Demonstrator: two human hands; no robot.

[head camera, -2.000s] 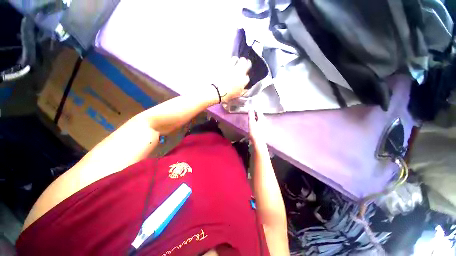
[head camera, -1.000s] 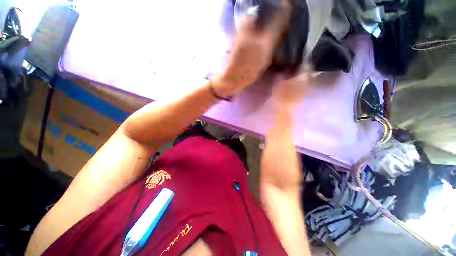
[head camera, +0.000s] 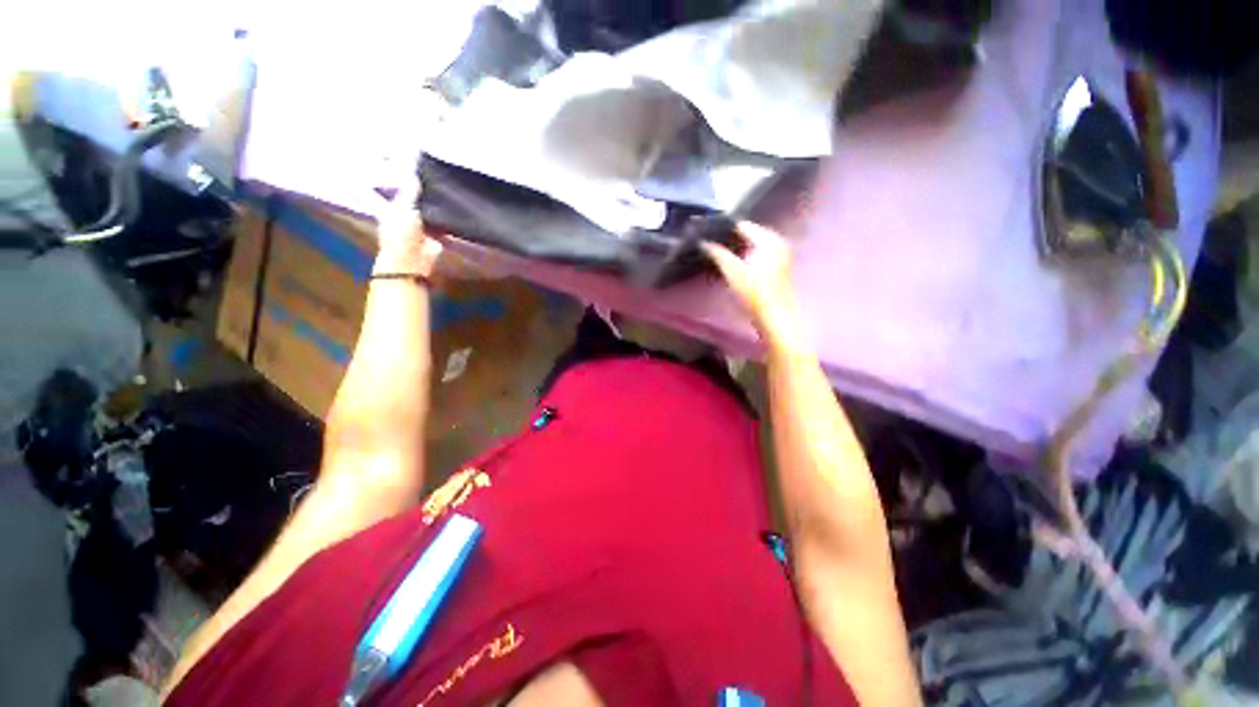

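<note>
A dark garment piece (head camera: 518, 224) with white backing lies at the near edge of the purple table (head camera: 953, 297). My left hand (head camera: 403, 228) is at its left end, over the table edge; glare washes out the fingers, so its hold cannot be told. My right hand (head camera: 753, 272) pinches the dark cloth near its right end, with fingers bent. White and grey panels (head camera: 732, 86) lie loosely folded on top of and behind the dark piece.
A steam iron (head camera: 1095, 173) rests at the right of the table, its hose (head camera: 1095, 401) hanging over the edge. A cardboard carton (head camera: 297, 307) stands below at the left. Dark and striped cloth heaps (head camera: 1125, 594) lie below at the right.
My hands have moved apart, the left to the left end of the dark cloth, the right to its right end. The cloth, lifted and blurred before, now lies along the near edge.
</note>
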